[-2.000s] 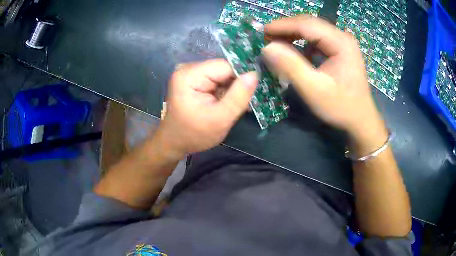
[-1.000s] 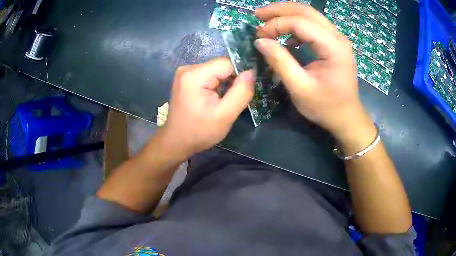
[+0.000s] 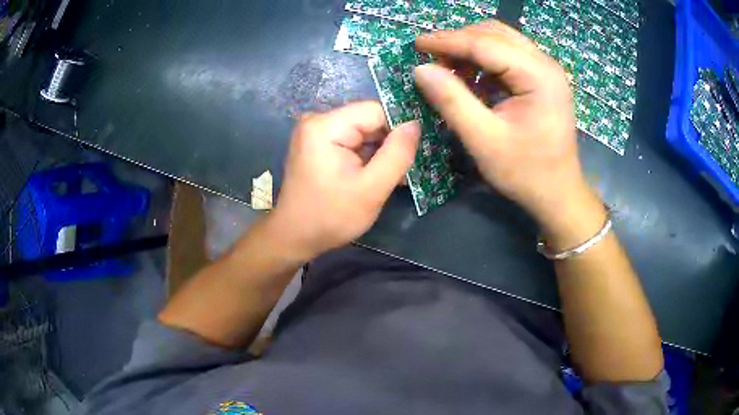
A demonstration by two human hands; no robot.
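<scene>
A green PCB panel with a pale left edge is held above the bench in front of me. My left hand pinches its left edge between thumb and fingers. My right hand is at the panel's upper right part, its thumb and index fingertips close together over the board. Whether those fingertips hold the panel or a small part cannot be told. The right hand hides part of the panel's right side.
More PCB panels lie in columns at the back and right. A blue bin with green boards stands at far right. A solder spool is at the left, and a cream tape scrap at the front edge. A blue stool stands below left.
The held panel was blurred and tilted and now shows its green face more steadily. Both hands stay around it, and the right hand has shifted slightly left since the first frame.
</scene>
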